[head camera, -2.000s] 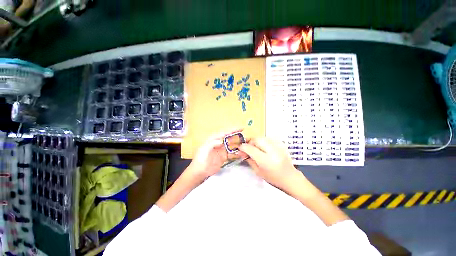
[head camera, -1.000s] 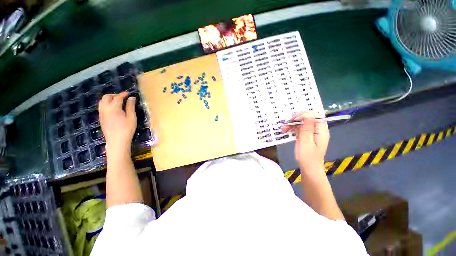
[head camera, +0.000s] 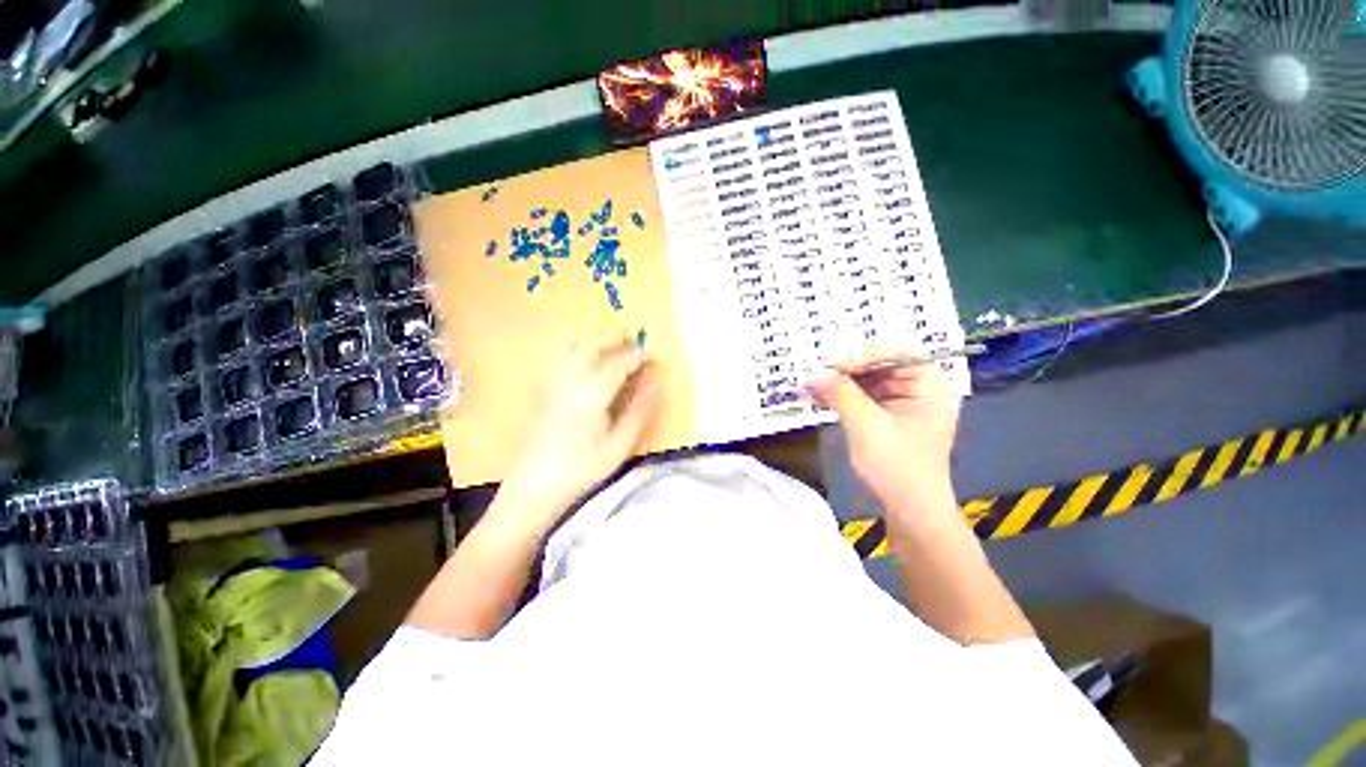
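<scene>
My left hand (head camera: 584, 412) is over the lower right of the tan work board (head camera: 495, 375), fingers bent and blurred; I cannot tell if it holds anything. One small blue piece (head camera: 641, 339) lies at its fingertips. My right hand (head camera: 899, 420) holds thin silver tweezers (head camera: 899, 360) over the lower rows of the white parts sheet (head camera: 712, 360), which bears columns of small dark strips. Whether the tweezer tips hold a strip is too small to tell. More blue pieces (head camera: 559, 232) lie loose on the board's upper part.
A clear blister tray (head camera: 285, 364) with black frames is left of the board, another tray (head camera: 90, 599) lower left. A lit phone (head camera: 682, 90) stands behind. A turquoise fan (head camera: 1281, 90) is upper right. Yellow-green cloth (head camera: 270, 637) is in a box below. Yellow-black floor tape (head camera: 1109, 495) runs lower right.
My left hand has moved right from the blister tray to the tan board. My right hand has shifted slightly left and down over the white sheet, still with the tweezers.
</scene>
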